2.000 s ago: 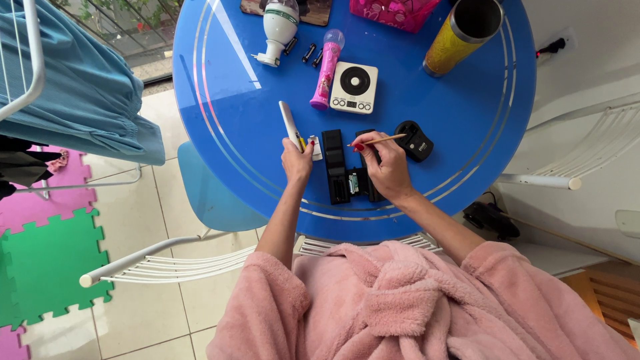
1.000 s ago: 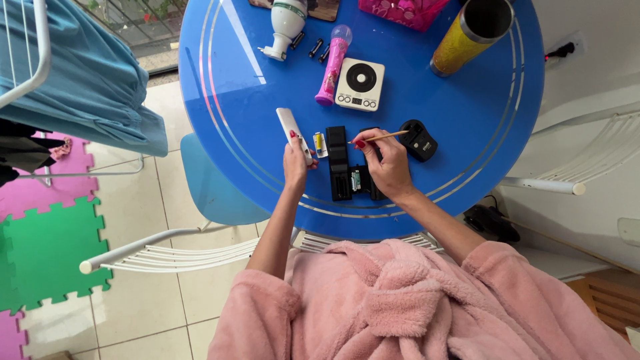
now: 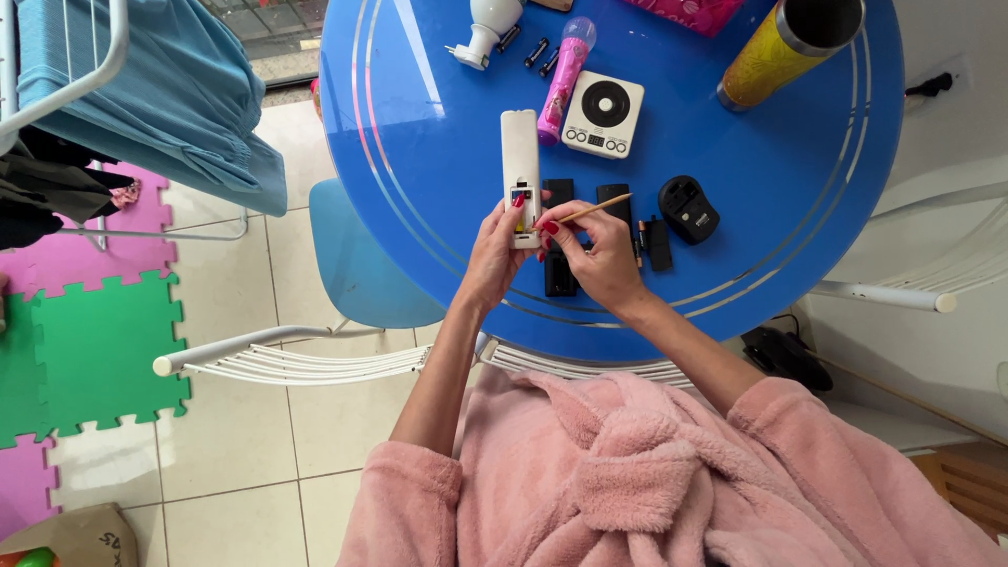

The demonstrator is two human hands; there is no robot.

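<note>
My left hand (image 3: 498, 250) holds a white remote control (image 3: 520, 146) with its battery compartment facing up and uncovered; something yellow, apparently a battery, lies inside. My right hand (image 3: 602, 256) grips a thin wooden stick (image 3: 594, 208), its tip at the lower end of that compartment. Beneath and beside my hands lie black remote controls (image 3: 560, 276), partly hidden. Right of them are a small battery (image 3: 641, 236), a black cover (image 3: 659, 246) and a black computer mouse (image 3: 687, 211), underside up.
On the round blue table (image 3: 457, 150) are a pink toy microphone (image 3: 564, 83), a white device with a black dial (image 3: 602, 115), several black batteries (image 3: 537, 52), a white plug-in lamp (image 3: 483, 33), a yellow tumbler (image 3: 776, 55) and a pink container (image 3: 701, 9). A white chair back (image 3: 315, 366) stands nearby.
My left hand has brought the white remote upright, beside my right hand. The stick's tip has moved left to its battery compartment, where a yellow battery lay on the table beside the remote one second ago.
</note>
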